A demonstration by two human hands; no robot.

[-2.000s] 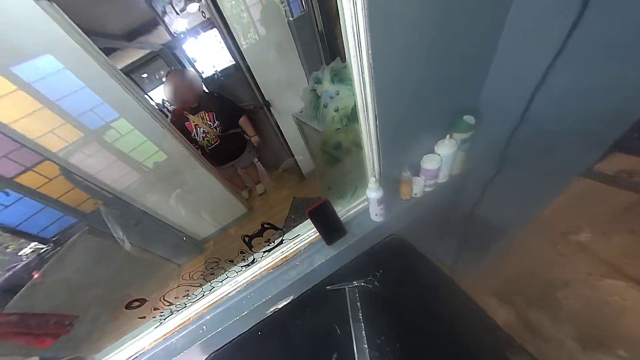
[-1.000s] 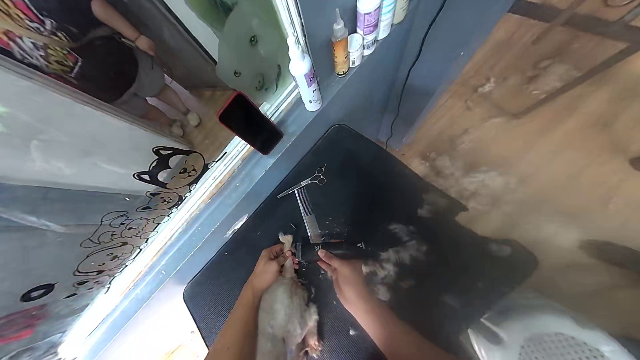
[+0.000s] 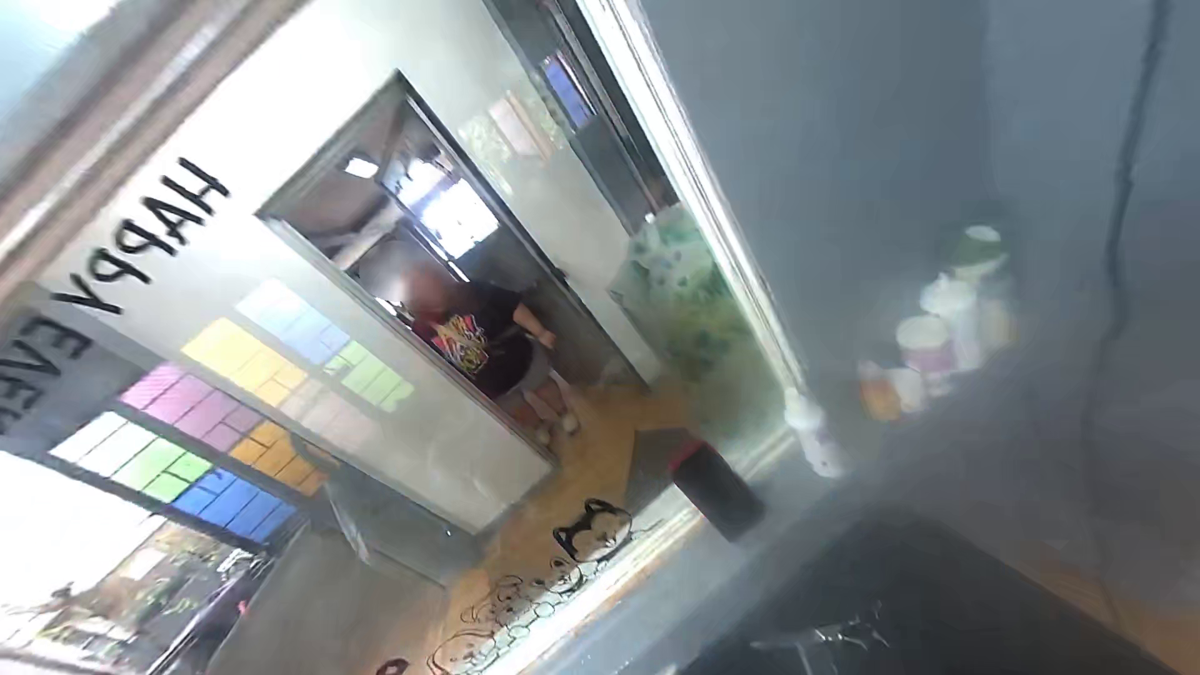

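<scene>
Neither of my hands shows in the head view, so what they hold is hidden. A black table mat (image 3: 900, 600) fills the bottom right, cut off by the frame's lower edge. On it lie scissors (image 3: 848, 633), blurred, with the top of what looks like a comb (image 3: 804, 656) beside them. A phone with a red edge (image 3: 717, 492) leans against the base of the mirror on the ledge. To its right stands a white bottle (image 3: 814, 436). The animal is out of view.
Several bottles and tubs (image 3: 928, 342) stand farther right along the grey wall. A dark cable (image 3: 1116, 244) hangs down that wall. The large mirror (image 3: 375, 469), with dog drawings along its lower edge, reflects a person (image 3: 478, 337) in a doorway.
The view has swung up from the mat to the mirror and wall. Both my hands and the light-furred animal, seen one second ago, have left the frame.
</scene>
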